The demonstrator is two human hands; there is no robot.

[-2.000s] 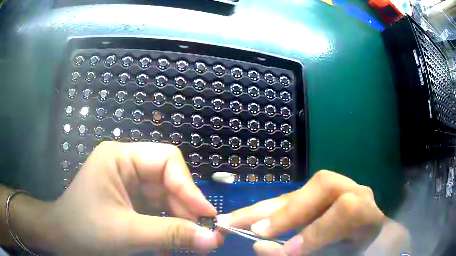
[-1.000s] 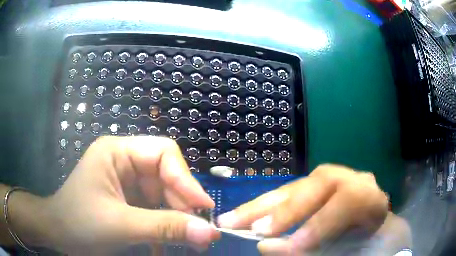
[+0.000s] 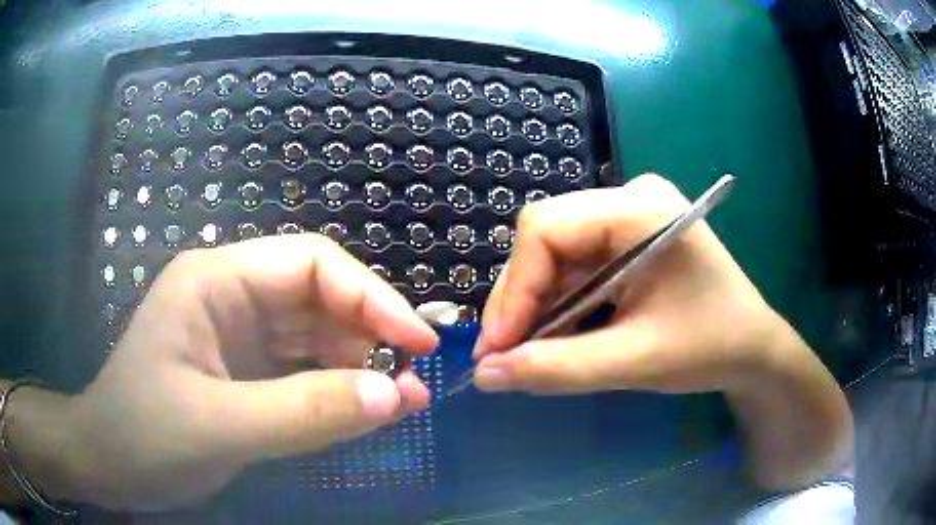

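Note:
My left hand [image 3: 267,359] pinches a small round component [image 3: 382,358] with a shiny rim between thumb and fingers, above the left part of the blue film. My right hand [image 3: 606,297] holds silver tweezers [image 3: 628,265], with the tail up to the right and the tip down over the blue film [image 3: 534,441]. Tiny pale pads [image 3: 411,451] stand in close rows on the film, just right of and below my left fingertips. Whether the tweezer tip holds anything cannot be told.
A black component tray [image 3: 359,46] with rows of round pockets holding shiny parts lies behind my hands. A small whitish rounded piece [image 3: 439,313] lies at the film's far edge. Black trays [image 3: 862,133] are stacked at the right, on the green mat [image 3: 698,133].
My right hand has turned and moved away from the component, bringing the tweezers upright over the film. My left hand has tilted the component so its round face shows. The view has shifted slightly.

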